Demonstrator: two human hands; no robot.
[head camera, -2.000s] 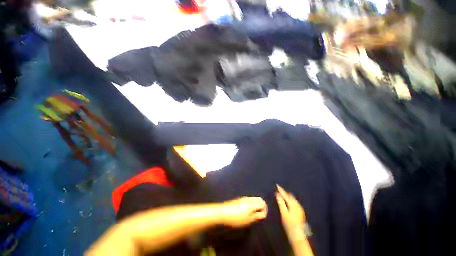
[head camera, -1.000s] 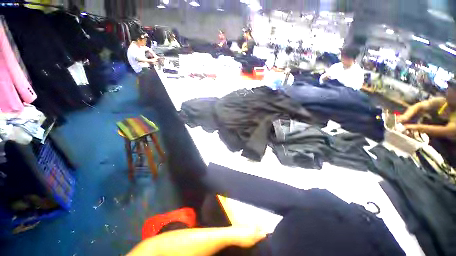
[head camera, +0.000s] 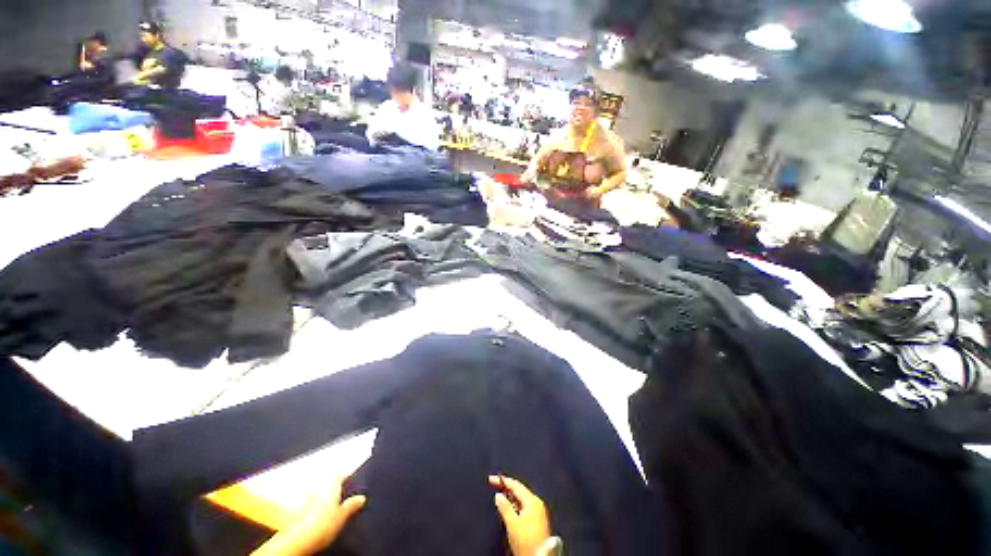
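Observation:
A black jacket (head camera: 456, 402) lies on the white table in front of me, its collar end away from me. One sleeve (head camera: 255, 407) is spread out to the left. A small pale detail shows at the collar, too blurred to name. My left hand (head camera: 321, 523) is low at the jacket's left edge, its fingertips partly hidden by the cloth. My right hand (head camera: 524, 516) is over the lower middle of the jacket, fingers bent. A small dark spot shows at its fingertips; whether it holds something is unclear.
A black jacket pile (head camera: 750, 434) lies close on the right. Charcoal garments (head camera: 380, 266), a black heap (head camera: 196, 261) and a navy stack (head camera: 380, 179) lie beyond the jacket. A person (head camera: 581, 158) is across the table, and others are farther back. A red box (head camera: 201, 136) is at back left.
The view has swung to the right and the stool has left the picture. My right hand, not visible one second ago, shows over the jacket. The person across the table is now near the centre.

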